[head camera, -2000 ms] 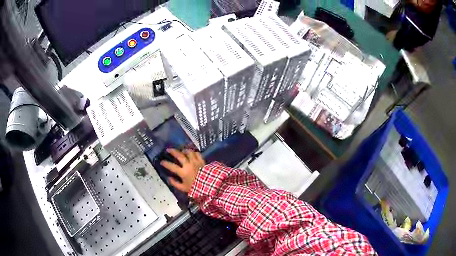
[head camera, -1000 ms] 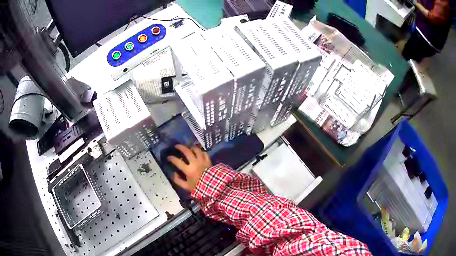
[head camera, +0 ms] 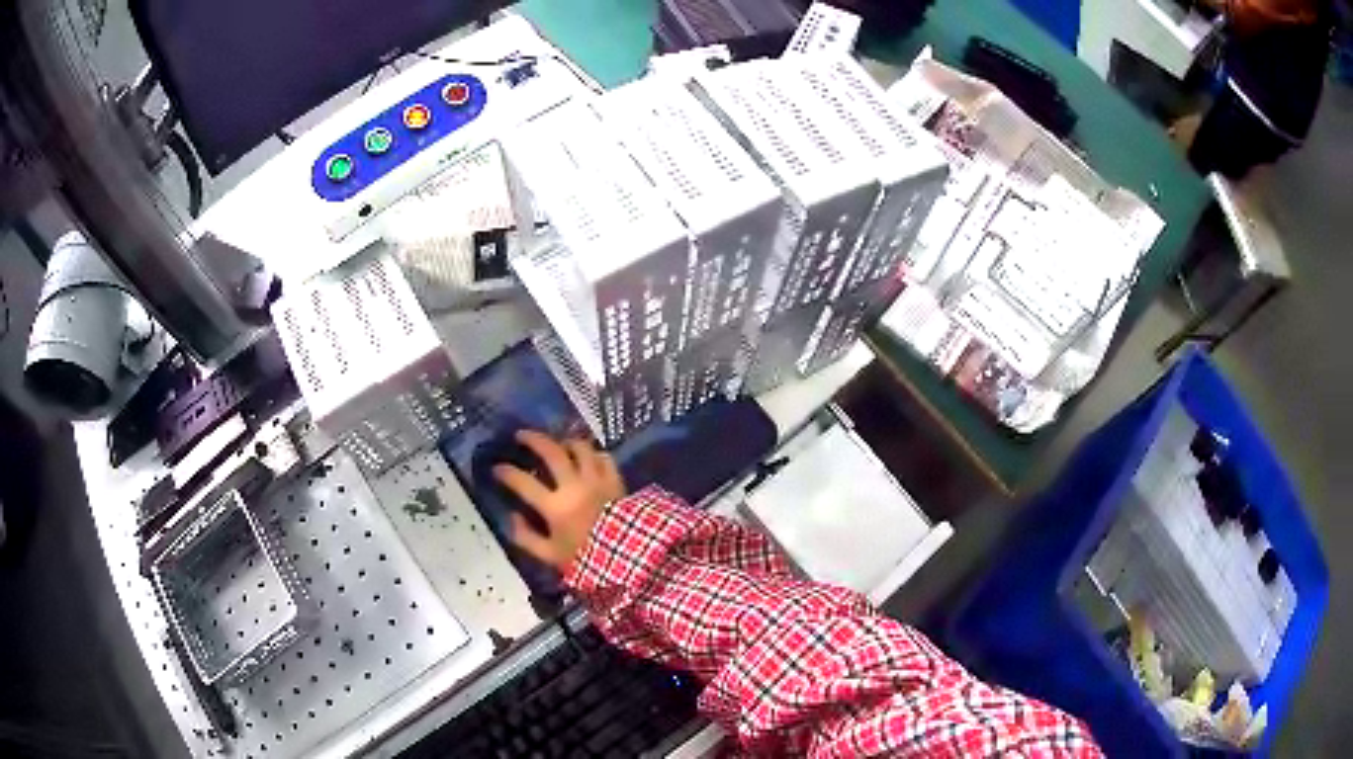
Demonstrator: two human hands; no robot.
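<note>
My right hand, bare with a red plaid sleeve, rests over a black mouse on the dark blue pad. The palm and fingers cover much of the mouse. My left hand is out of the picture. At the left, a shallow open metal housing sits on the perforated plate, against dark and silver bars at its back. The black keyboard is partly hidden under my sleeve.
Stacked perforated housings stand behind the pad; another stack stands left. Behind are a button panel and monitor. More housings lie on the green table. A blue crate stands right. A person is at upper right.
The view has shifted slightly. My right hand stays on the mouse with little change in pose. The housing on the plate has not moved.
</note>
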